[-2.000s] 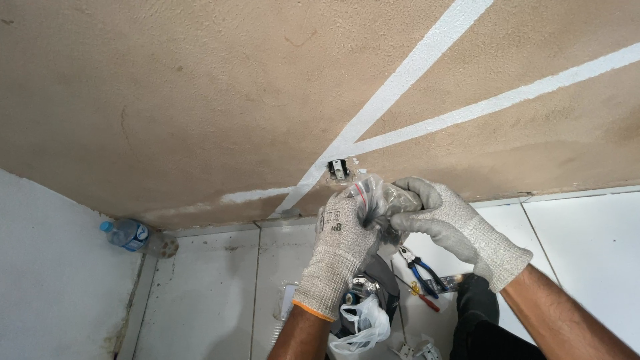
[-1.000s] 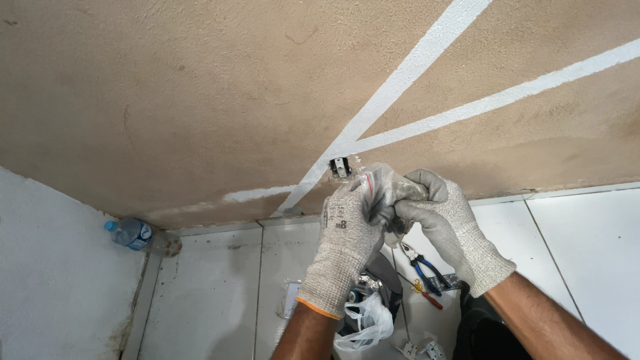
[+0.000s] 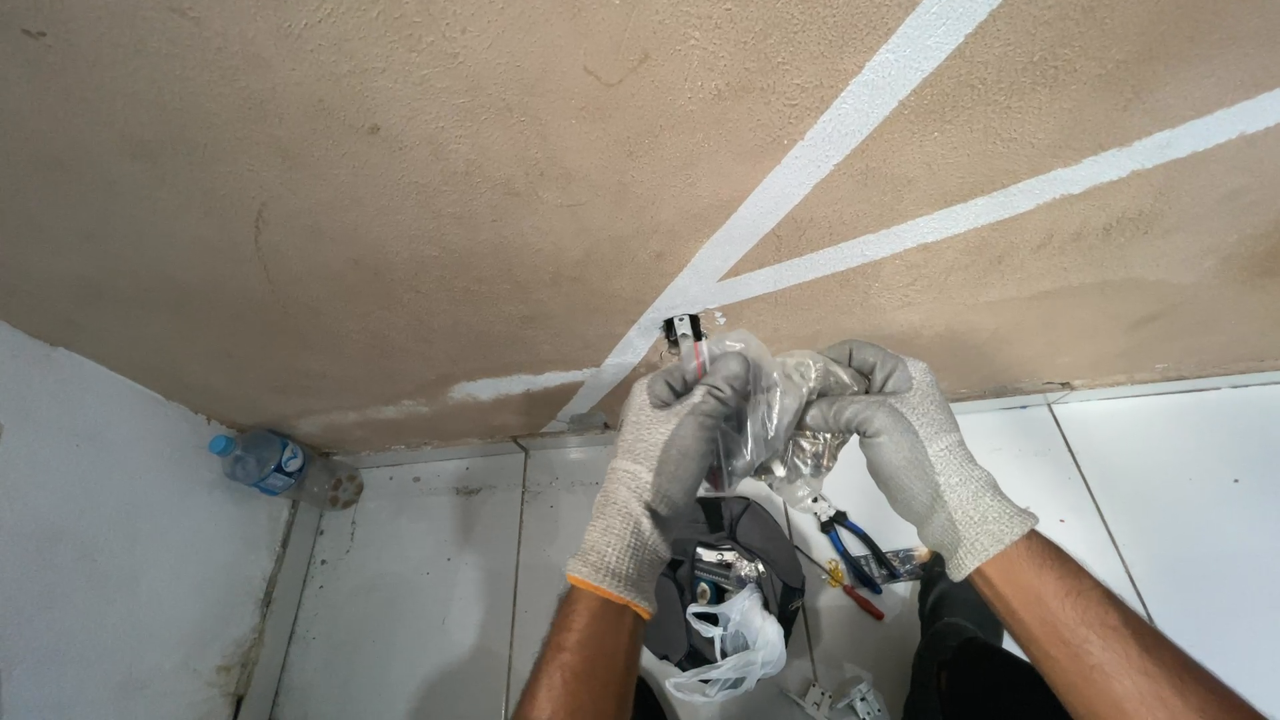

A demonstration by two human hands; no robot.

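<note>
Both my hands wear grey-palmed knit work gloves. A clear plastic zip bag [image 3: 765, 410] with small metallic-looking pieces inside is stretched between them. My left hand [image 3: 675, 445] pinches its left edge, near a red strip; my right hand [image 3: 885, 430] grips its right side between thumb and fingers. Just above my left fingertips, an electrical outlet module [image 3: 683, 328] sits in an opening low in the brown wall, its lower part hidden by the bag. What exactly the bag's pieces are cannot be told.
Below my hands lie a dark grey tool bag [image 3: 780, 530], a white plastic bag [image 3: 745, 640], blue-handled pliers [image 3: 855, 550], a red-handled screwdriver [image 3: 863, 602] and white fittings [image 3: 820, 700] on the tiled floor. A plastic bottle [image 3: 270, 463] lies in the left corner. My leg [image 3: 955, 610] is at lower right.
My hands have drawn slightly apart, and the plastic bag is more spread out between them than before.
</note>
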